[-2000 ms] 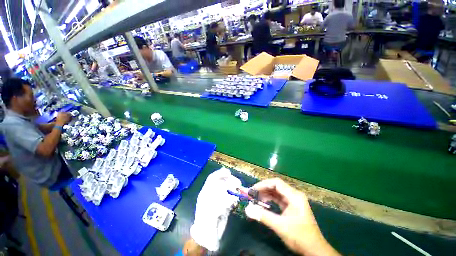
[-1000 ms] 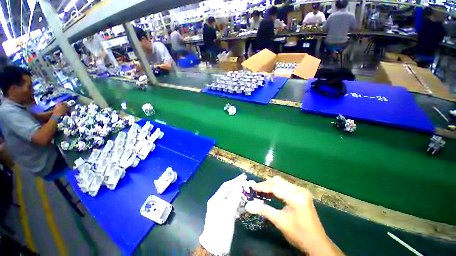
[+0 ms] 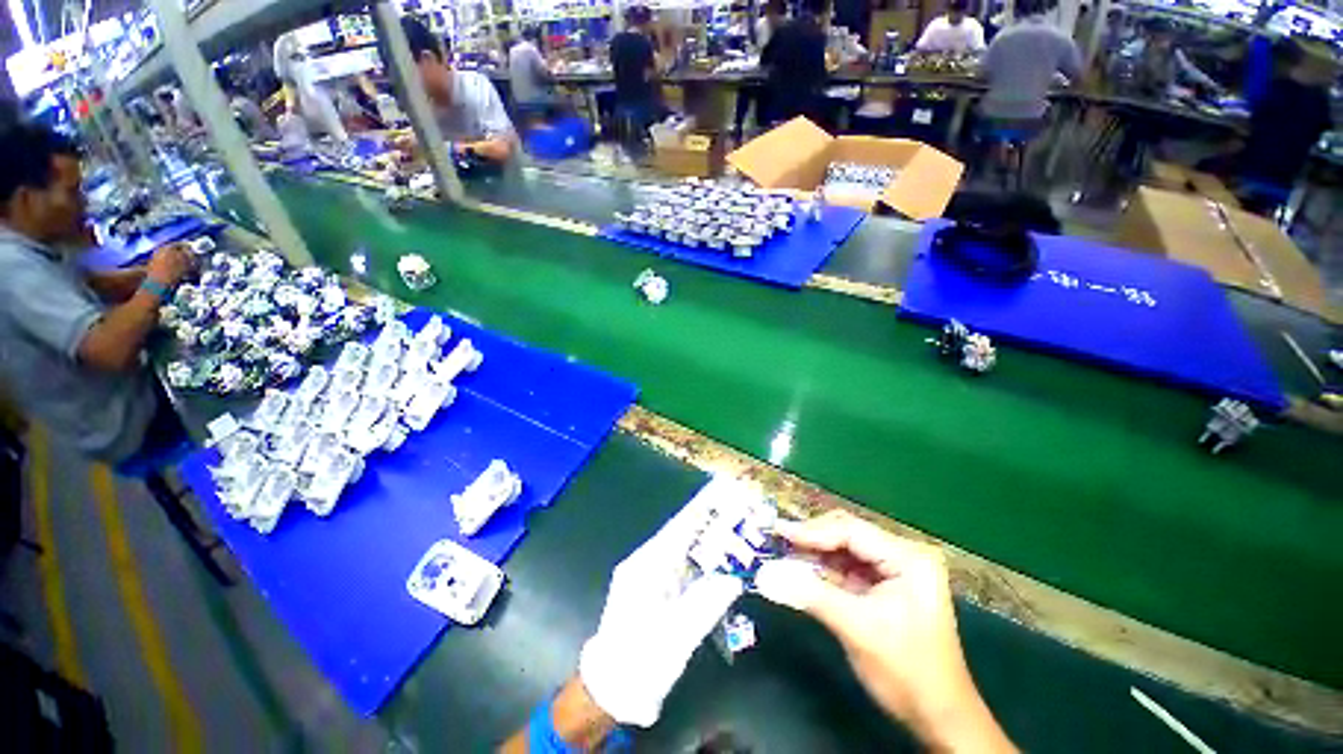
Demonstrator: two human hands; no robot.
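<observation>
My left hand (image 3: 663, 619), in a white glove with a blue wristband, holds a white plastic housing (image 3: 725, 539) above the dark green bench. My bare right hand (image 3: 862, 597) is at the housing's right side, its thumb and fingertips pinched on a small part or wires there, too small to tell. A small green-and-white piece (image 3: 735, 635) shows just below the hands; its link to the housing is unclear. Two single housings (image 3: 457, 582) (image 3: 486, 497) lie on the near part of the blue sheet (image 3: 354, 648).
Rows of white housings (image 3: 339, 420) stand on the blue sheet, with heaped subassemblies (image 3: 258, 317) behind. The green conveyor belt (image 3: 707, 368) carries scattered units (image 3: 965, 348). A white stick (image 3: 1174, 720) lies at right. A person (image 3: 74, 295) works at far left. A carton (image 3: 847, 165) stands across the belt.
The white housing now shows in my left hand, where wires and a dark part showed before. My right hand stays at its side. The belt units have moved left, and the view has shifted slightly.
</observation>
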